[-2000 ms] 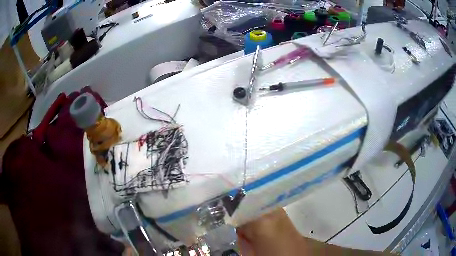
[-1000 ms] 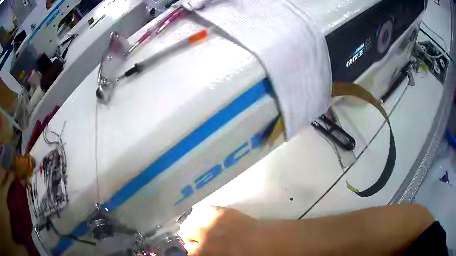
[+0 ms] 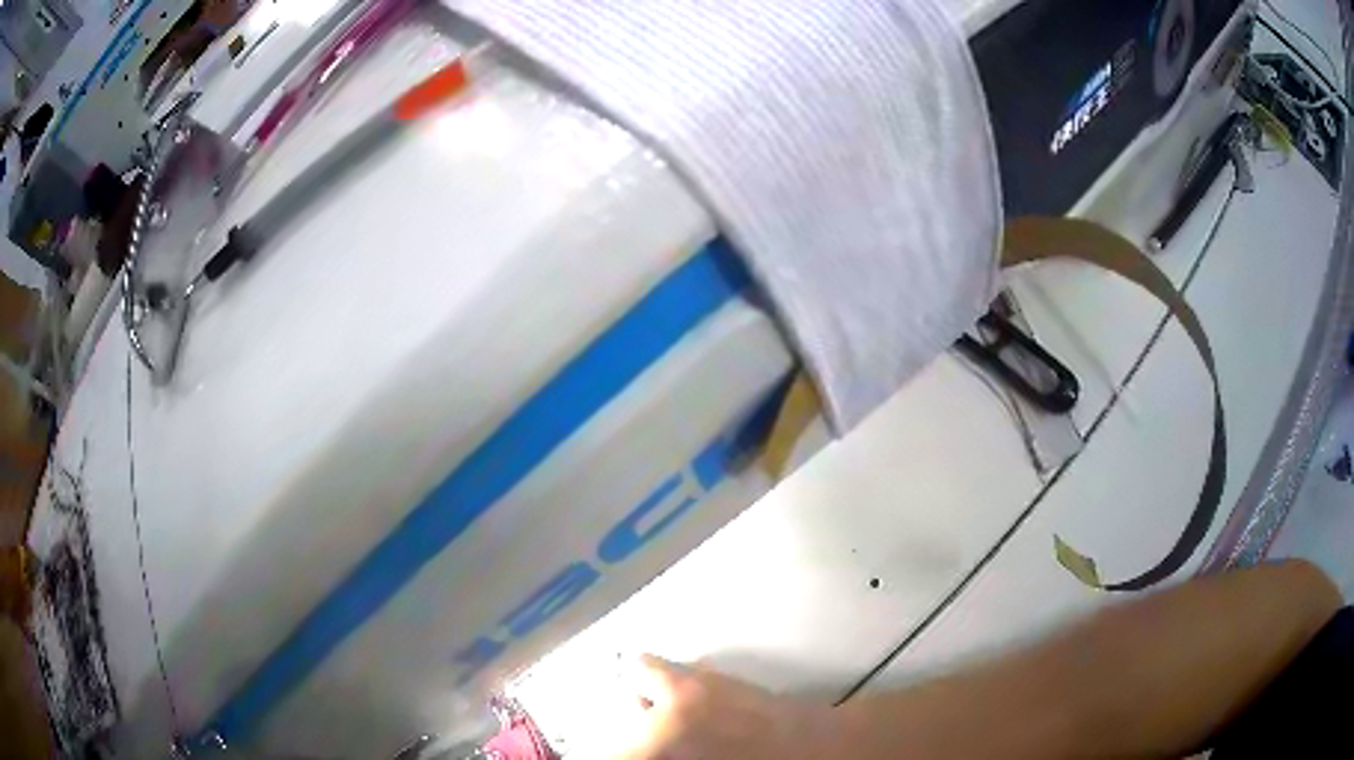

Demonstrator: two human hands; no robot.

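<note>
The white sewing machine head (image 3: 371, 401) with a blue stripe and "JACK" lettering runs diagonally across the view. My right forearm comes in from the right edge, and my right hand (image 3: 668, 720) lies at the bottom edge, below the machine's arm. Strong lamp glare washes out the fingers, and the frame cuts the hand off. A small bright pink-red piece, perhaps fabric (image 3: 520, 736), shows just left of the hand; I cannot tell whether the hand holds it. The needle area is out of the picture. I cannot make out my left hand.
A wide white ribbed band (image 3: 832, 178) lies over the arm. A tan-and-black strap (image 3: 1215, 401) loops onto the white bed (image 3: 802, 594), near black-handled snips (image 3: 1032, 364). An orange-ended pen (image 3: 334, 164) and a dark-threaded pad (image 3: 67, 639) are on the head.
The view has moved right and closer along the machine. The maroon fabric at the left and the thread cones have left the picture. More of my right forearm shows than at first.
</note>
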